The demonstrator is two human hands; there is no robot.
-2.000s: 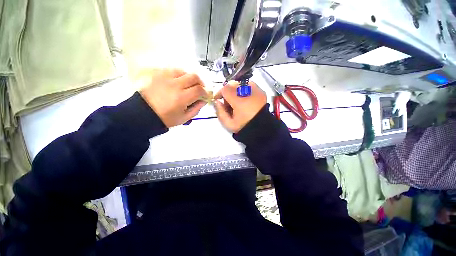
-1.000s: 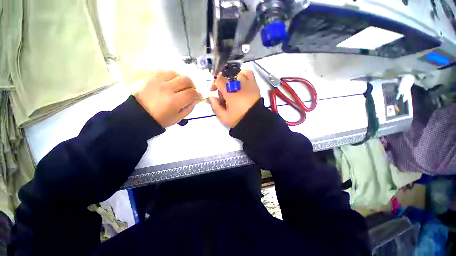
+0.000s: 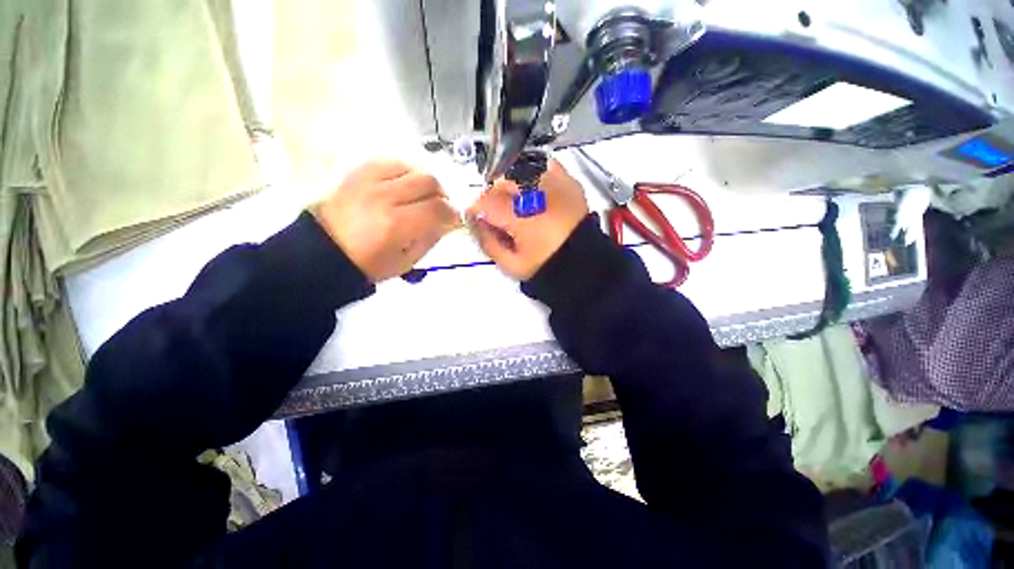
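My left hand (image 3: 395, 220) and my right hand (image 3: 532, 222) meet fingertip to fingertip just in front of the sewing machine head (image 3: 712, 89). Between them they pinch a small pale edge of cloth (image 3: 465, 220), mostly hidden by the fingers. The pale khaki garment panel (image 3: 322, 89) lies beyond my left hand, washed out by bright light. A blue tension knob (image 3: 530, 202) shows in front of my right hand. The needle area is too bright and blocked to make out.
Red-handled scissors (image 3: 665, 228) lie right of my right hand. Layered khaki pieces (image 3: 145, 133) are piled at the left. A ruler strip (image 3: 445, 372) edges the white table (image 3: 389, 322). A dark green band (image 3: 832, 267) wraps its right end. A checked sleeve (image 3: 956, 333) shows at far right.
The view has shifted slightly, moving the machine and scissors in the picture. My hands stay together at the same place, with only small changes in the fingers.
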